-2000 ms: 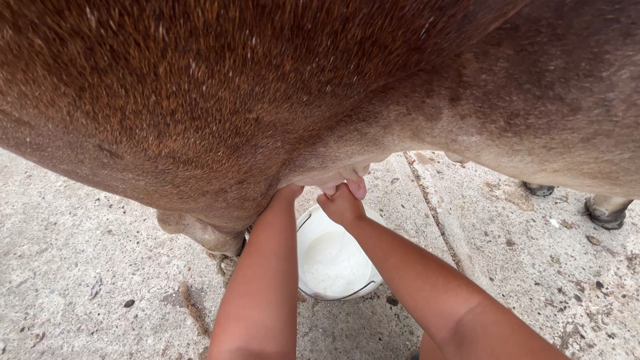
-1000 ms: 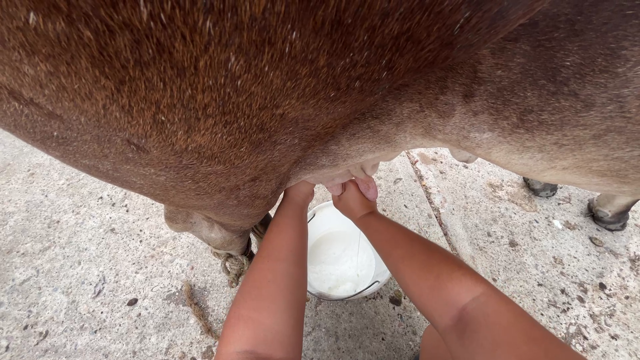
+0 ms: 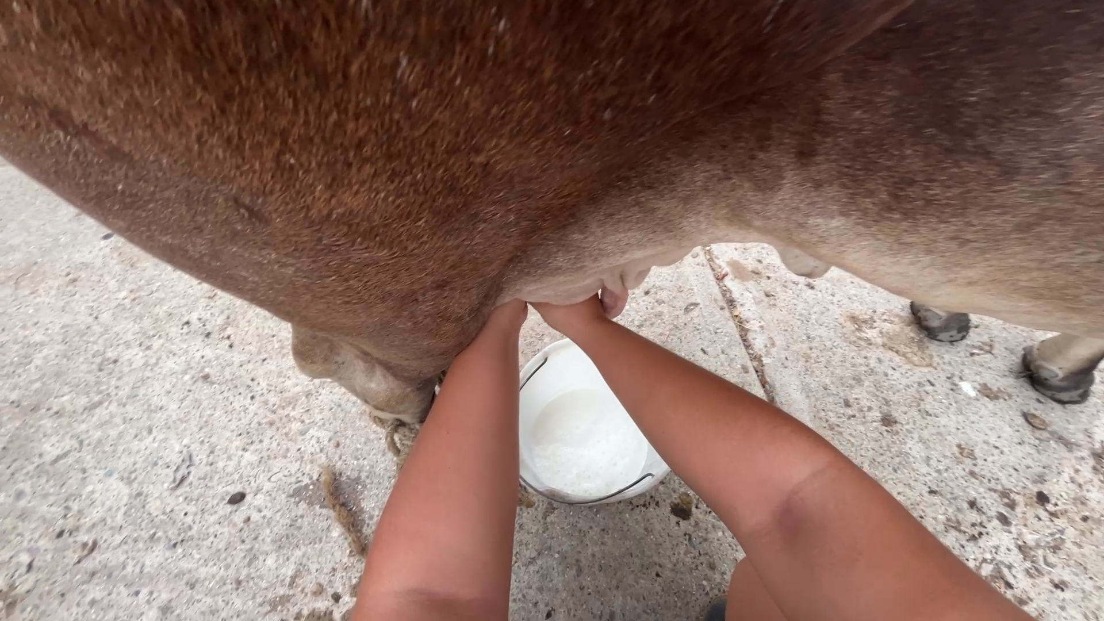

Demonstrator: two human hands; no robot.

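A brown cow (image 3: pixel 517 155) stands across the view, its pale udder (image 3: pixel 573 278) low at the centre. Both of my hands reach under it. My left hand (image 3: pixel 509 317) is against the underside of the udder, its fingers hidden behind the wrist and the cow's hide. Just to its right, my right hand (image 3: pixel 571 316) is raised to the udder, beside a pink teat (image 3: pixel 614 298); its fingers are hidden too. Below my hands a white bucket (image 3: pixel 533 405) with a thin metal handle stands on the ground, holding frothy white milk (image 3: pixel 591 444).
The cow's hind leg (image 3: pixel 371 379) is at the left, with rope (image 3: pixel 392 431) around it and a loose rope end (image 3: pixel 343 513) on the concrete floor (image 3: pixel 172 448). Two hooves (image 3: pixel 940 323) stand at the right. A seam crosses the floor beyond the bucket.
My right hand has moved left, away from the pink teat it was at earlier, and is now close beside my left hand.
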